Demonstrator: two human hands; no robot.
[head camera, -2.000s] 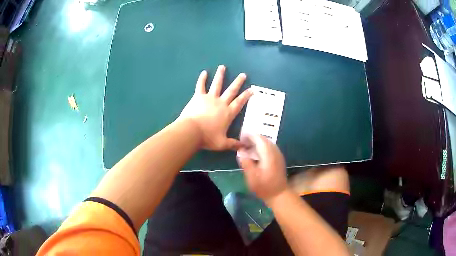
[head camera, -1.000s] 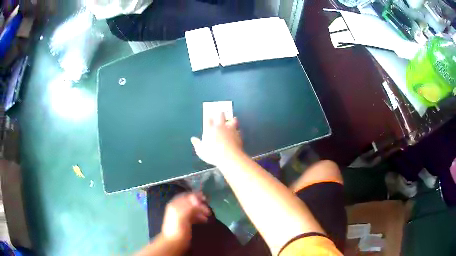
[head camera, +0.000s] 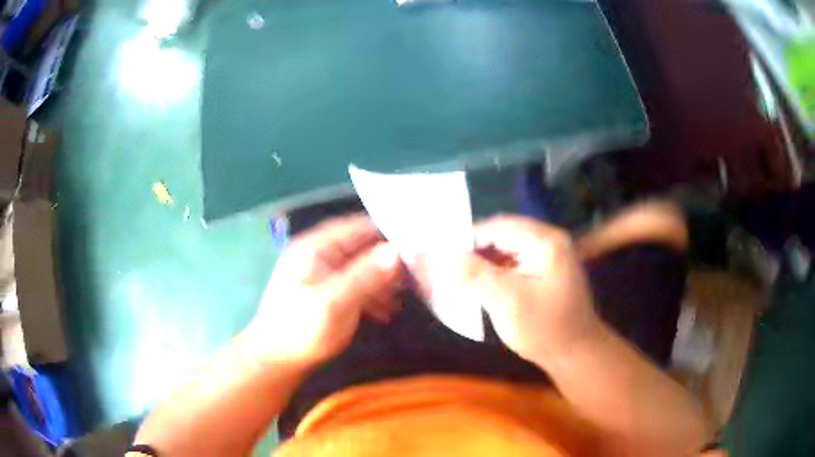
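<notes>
A white paper leaflet is held over my lap, just in front of the near edge of the dark green table. It is curved, and its visible side looks blank in the blur. My left hand is at its left edge, with fingers bent against the paper. My right hand grips its right edge. Both hands are blurred, and the exact fold of the paper cannot be told.
The dark red-brown desk stands at the right, with a bright green item at the picture's edge. A blurred brown carton is on the floor at lower right. Cardboard stands at far left.
The leaflet has moved off the table top to above my lap. My left hand has come up to it, and both hands now hold it. The view has shifted, leaving the white stacks almost wholly out.
</notes>
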